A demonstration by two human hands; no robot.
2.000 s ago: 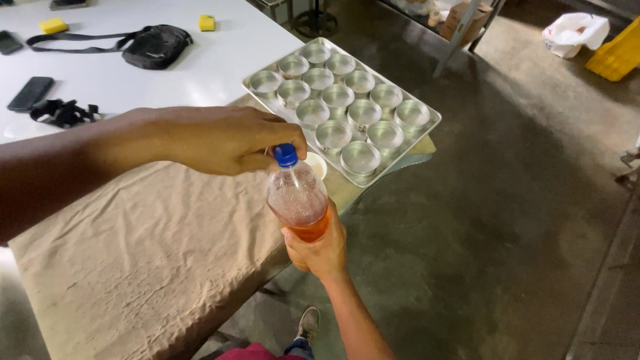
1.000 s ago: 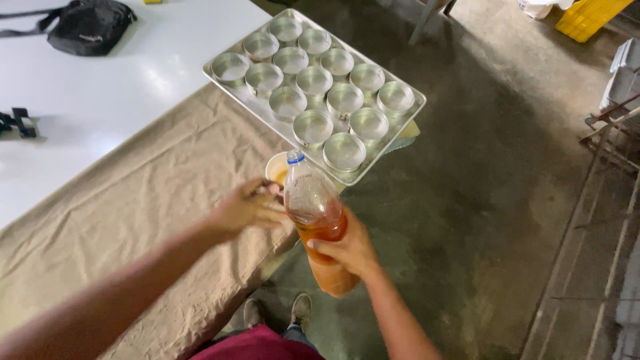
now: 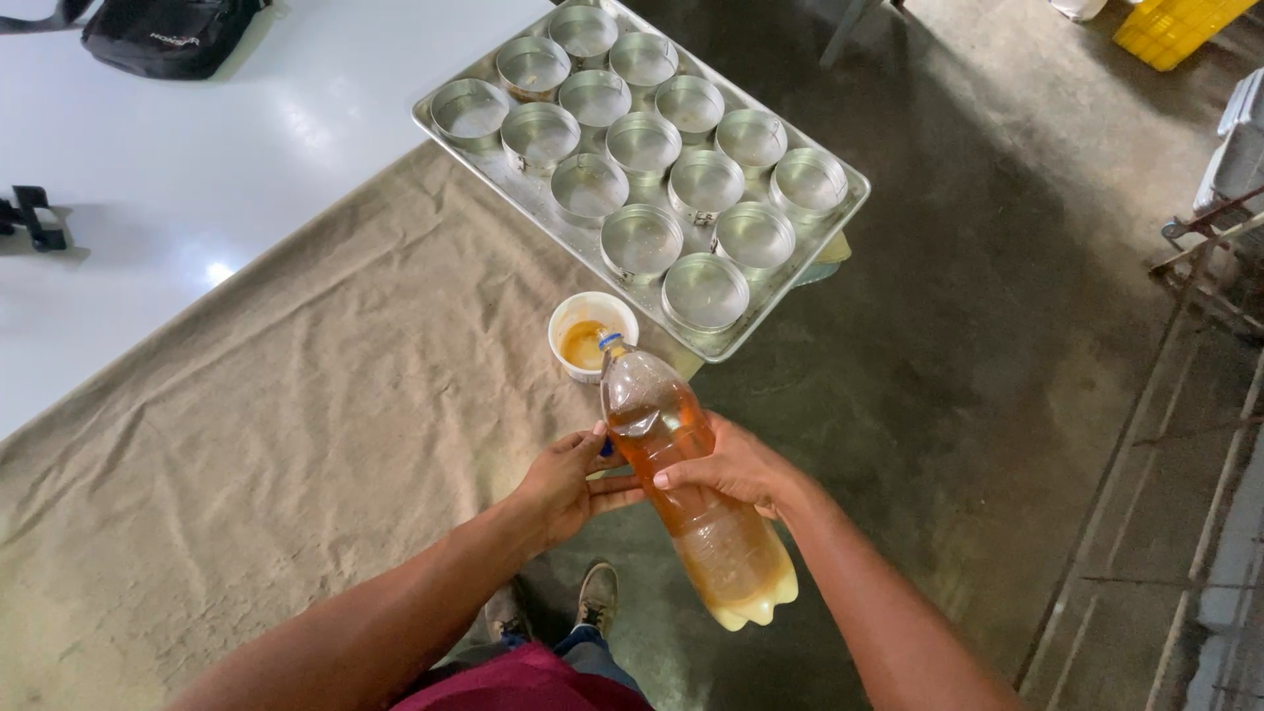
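My right hand [image 3: 736,469] grips a large clear plastic bottle [image 3: 681,474] of orange-brown liquid, with a paler layer at its base. The bottle tilts, its uncapped mouth at the rim of a white tub [image 3: 594,298] that holds some amber liquid. Between thumb and fingers of my left hand [image 3: 573,484] is a blue bottle cap [image 3: 606,447], partly hidden; the fingertips are beside or against the bottle. Just beyond the tub, a metal sheet pan [image 3: 494,176] carries several round metal rings or shallow tins [image 3: 705,293].
A brown cloth [image 3: 296,395] covers the near part of the white table [image 3: 326,109]. A black bag [image 3: 163,35] and a small black object [image 3: 38,217] lie on the table. On the right are a yellow crate [image 3: 1175,30] and a metal rack [image 3: 1210,247].
The blue cap was on the bottle and is now off, in my left hand. The bottle has gone from roughly upright to tilted over the tub. The left hand has moved down beside the bottle.
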